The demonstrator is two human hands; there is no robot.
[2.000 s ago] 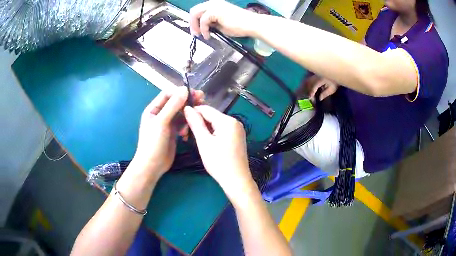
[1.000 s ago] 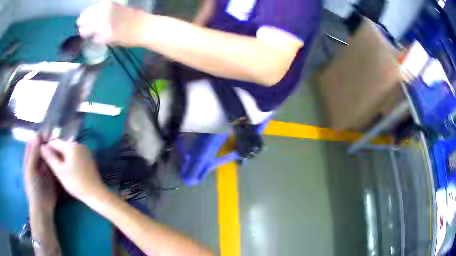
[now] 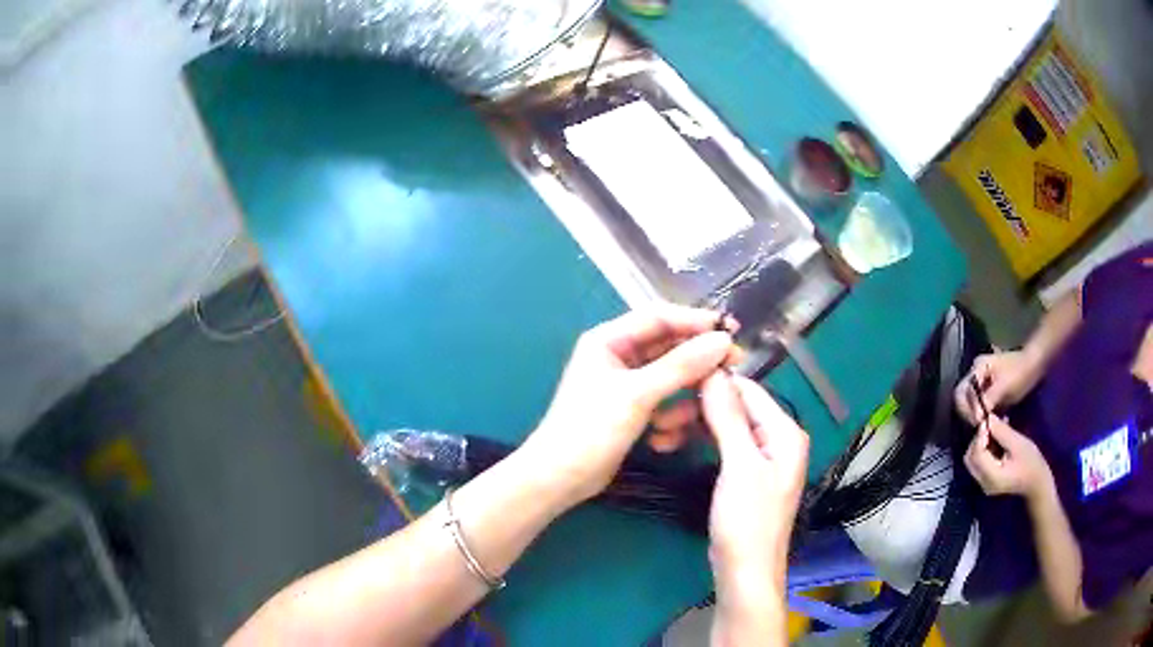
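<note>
My left hand (image 3: 620, 398) and my right hand (image 3: 756, 461) meet fingertip to fingertip at the near end of the solder pot (image 3: 575, 221). They pinch a thin black cable (image 3: 726, 325); only a short dark piece shows, the rest is hidden by my fingers. A thick black cable bundle (image 3: 658, 490) lies on the table under my wrists, with clear plastic wrap (image 3: 417, 458) over its left end. Bright white molten solder (image 3: 660, 185) fills the middle of the pot. A scraper with a metal strip handle (image 3: 813, 372) rests at the pot's near end.
A translucent cup (image 3: 875, 233) and two reddish-brown tins (image 3: 822, 168) stand right of the pot. The foil duct (image 3: 392, 36) is at its far end. A seated coworker at right holds a thin dark item in both hands (image 3: 999, 423), with black cables (image 3: 933, 562) across the lap.
The view swung right, then back left. My hands stay together, now at the pot's near end. The coworker's arm has withdrawn from over the pot and cup; both hands are now together.
</note>
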